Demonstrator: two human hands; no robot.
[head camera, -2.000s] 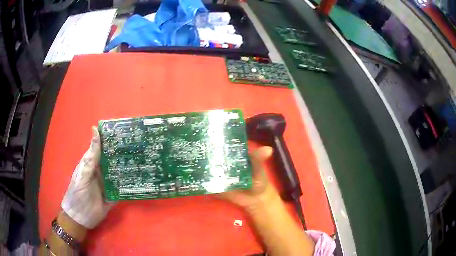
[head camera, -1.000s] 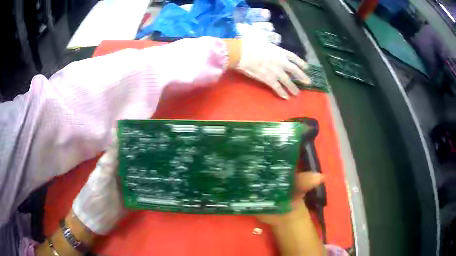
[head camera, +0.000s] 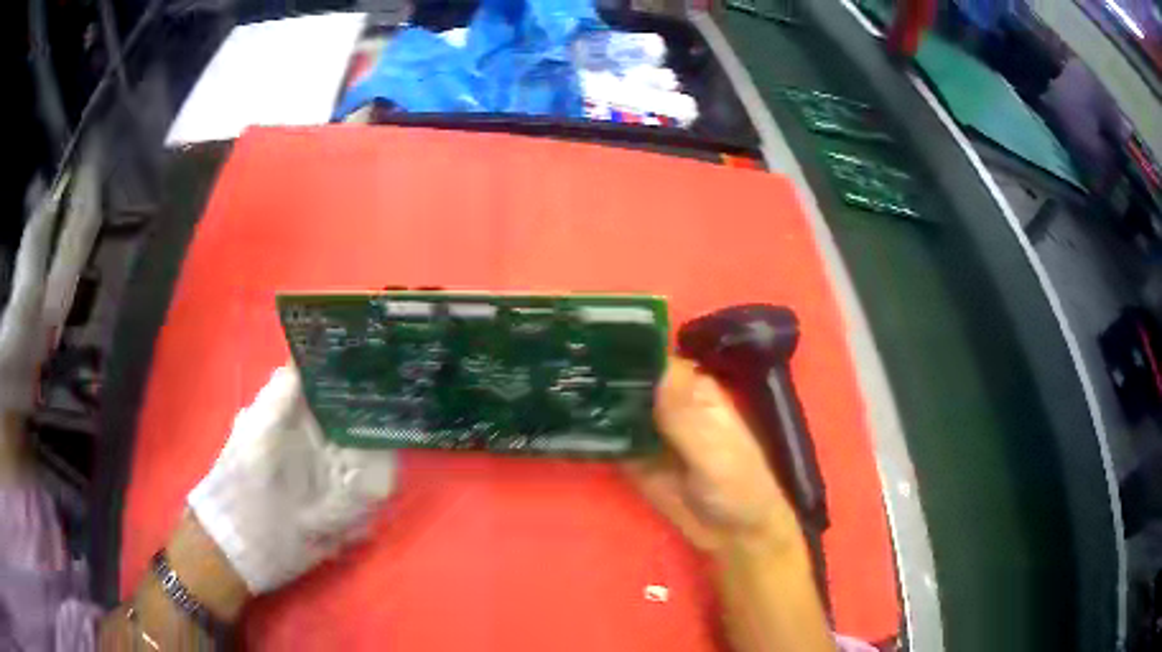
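A green circuit board (head camera: 491, 376) is held above the orange-red mat (head camera: 510, 217), its solder side towards me and its top edge tilted away. My left hand (head camera: 293, 478), in a white glove, is at the board's lower left; its fingers are partly behind the lower edge. My right hand (head camera: 707, 459), bare and a little blurred, grips the board's right edge. A black handheld scanner (head camera: 771, 395) lies on the mat just right of my right hand.
A conveyor (head camera: 930, 369) with several boards (head camera: 873, 182) runs along the right. A black tray (head camera: 720, 96) with blue plastic (head camera: 491, 64) and white bottles (head camera: 631, 83) is beyond the mat. White paper (head camera: 268, 77) lies far left. A small pale scrap (head camera: 656, 594) lies near the front.
The board has tilted away. The other person's sleeved arm and gloved hand, which reached across the mat, have withdrawn left. The second board at the mat's far right is gone.
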